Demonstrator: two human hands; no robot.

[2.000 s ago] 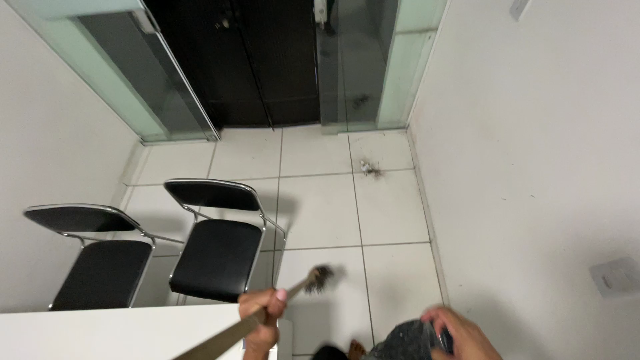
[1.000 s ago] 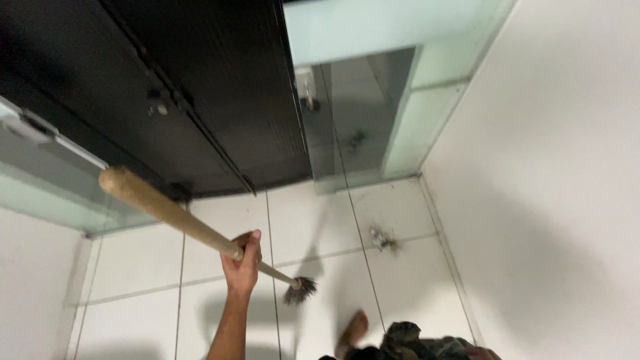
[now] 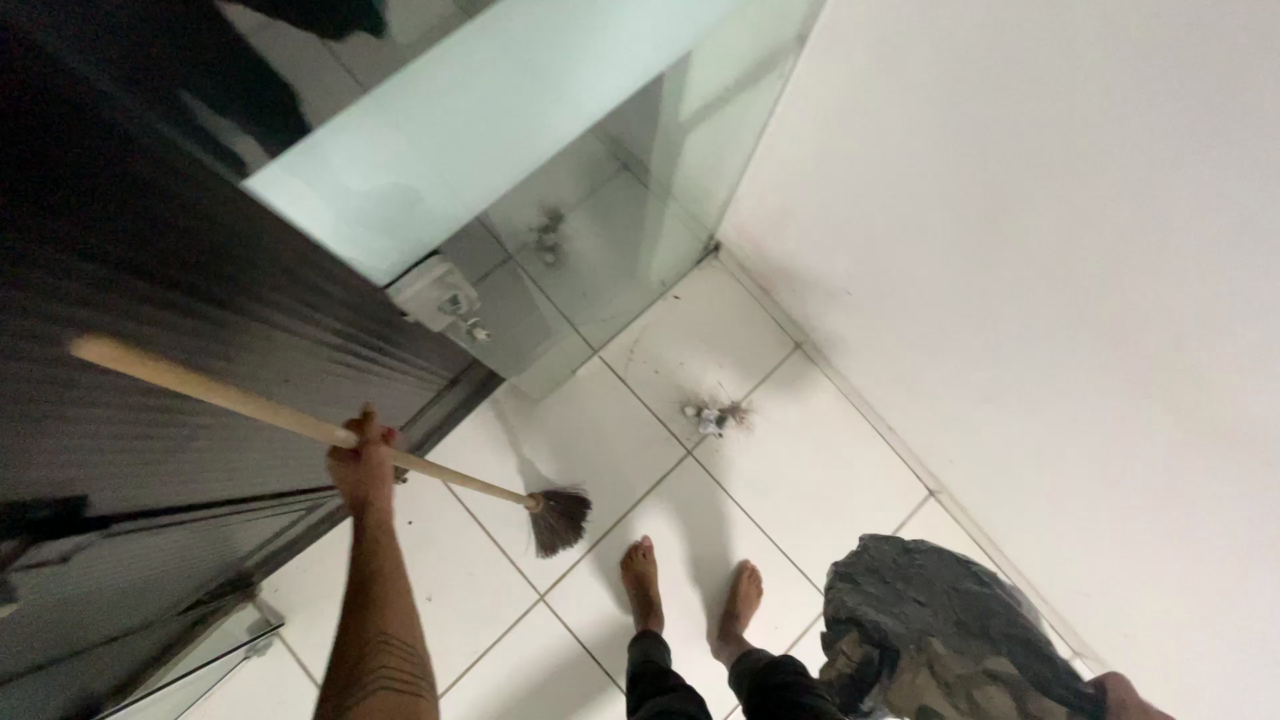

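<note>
My left hand (image 3: 365,460) is closed around the wooden handle of a broom (image 3: 230,400), whose far end points to the upper left. Its dark bristle head (image 3: 560,520) is over the white tiles, left of my bare feet. At the lower right edge my right hand (image 3: 1125,695), partly cut off, grips the end of a dark grey plastic bag (image 3: 930,620) with brownish contents or patches. A small pile of debris (image 3: 715,415), pale bits and dark fluff, lies on the floor ahead of my feet.
A glass panel (image 3: 600,250) with a metal lock fitting (image 3: 440,295) stands ahead, its lower part reflecting the debris. Left of it is a dark ribbed door (image 3: 230,330). A white wall (image 3: 1050,250) runs along the right. Another glass edge (image 3: 190,680) shows at the lower left.
The view has moved closer to the glass panel and debris and turned; the chairs seen two seconds ago are out of view. The bag now shows much more fully at the right.
</note>
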